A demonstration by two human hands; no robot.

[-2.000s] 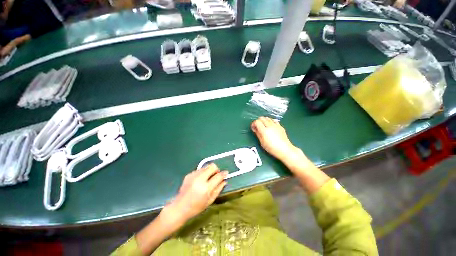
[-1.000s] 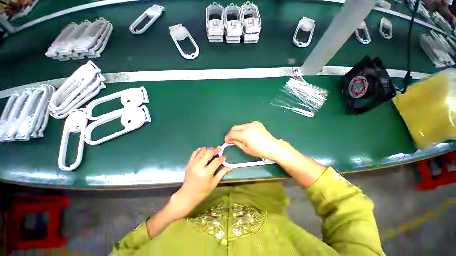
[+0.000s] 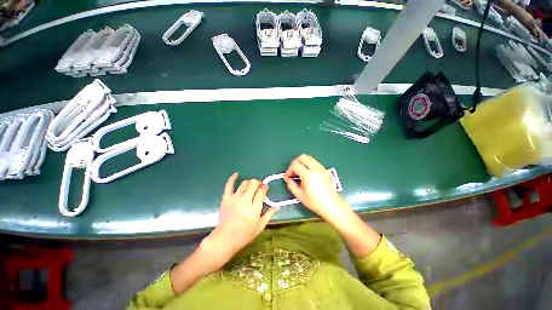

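Note:
A white loop-shaped housing [image 3: 284, 203] lies flat on the green table near the front edge. My left hand [image 3: 241, 209] grips its rounded left end between thumb and fingers. My right hand [image 3: 313, 186] is over the right part of the loop, fingertips pinched at its upper side and covering most of the disc end. Whether a thin wire is in those fingertips cannot be seen. A loose pile of thin white lead wires [image 3: 361, 116] lies beyond my right hand.
Loose housings [image 3: 130, 158] and stacked housings [image 3: 23, 142] lie at the left. A black fan [image 3: 428, 105] and a yellow-filled plastic bag [image 3: 505, 130] are at the right. A metal post [image 3: 396, 45] rises beside the belt, which carries more housings [image 3: 288, 33].
My right hand went from beside the wire pile to the housing, then moved slightly right along its upper side. My left hand stayed at the left end.

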